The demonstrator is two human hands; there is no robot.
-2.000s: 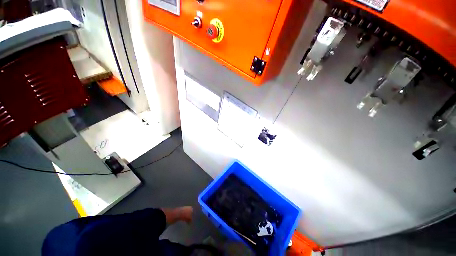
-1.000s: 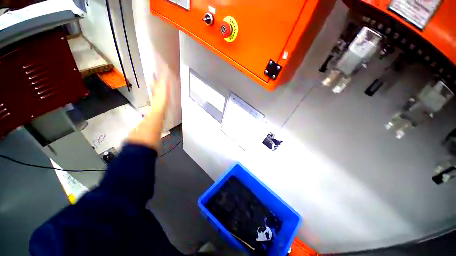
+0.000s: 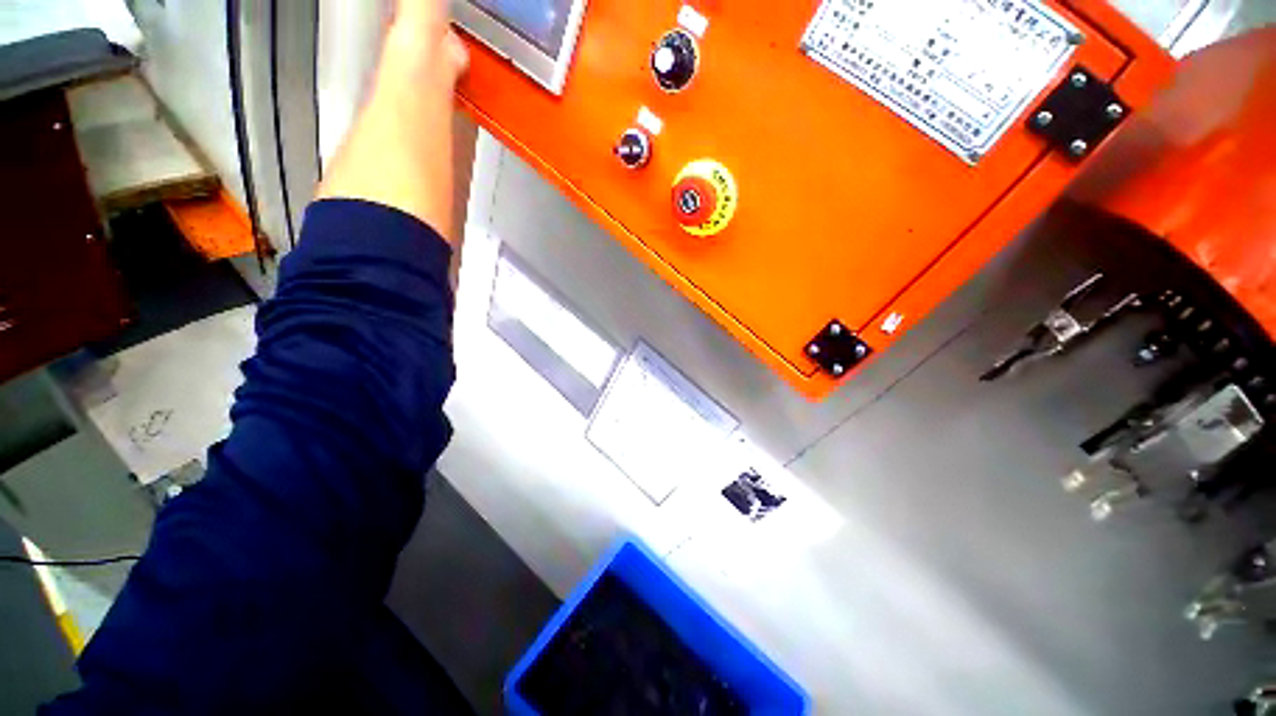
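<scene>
My left hand (image 3: 409,119), bare with a dark blue sleeve, is raised at the left edge of the orange control panel (image 3: 784,182), beside its small screen (image 3: 525,25). The top edge of the picture cuts the hand off, so its fingers and any contact with the panel cannot be seen. The panel carries a red emergency-stop button (image 3: 696,202) on a yellow ring and two black knobs. My right hand is not in view.
A blue bin (image 3: 784,688) with dark contents stands on the floor below the grey machine body (image 3: 896,588). Silver clamps (image 3: 1182,434) hang at the right. A dark red housing (image 3: 56,238) stands at the left.
My left hand has risen from low beside the bin to the panel's left edge. The view has shifted, so the panel looks larger and lower and the bin sits nearer the bottom edge.
</scene>
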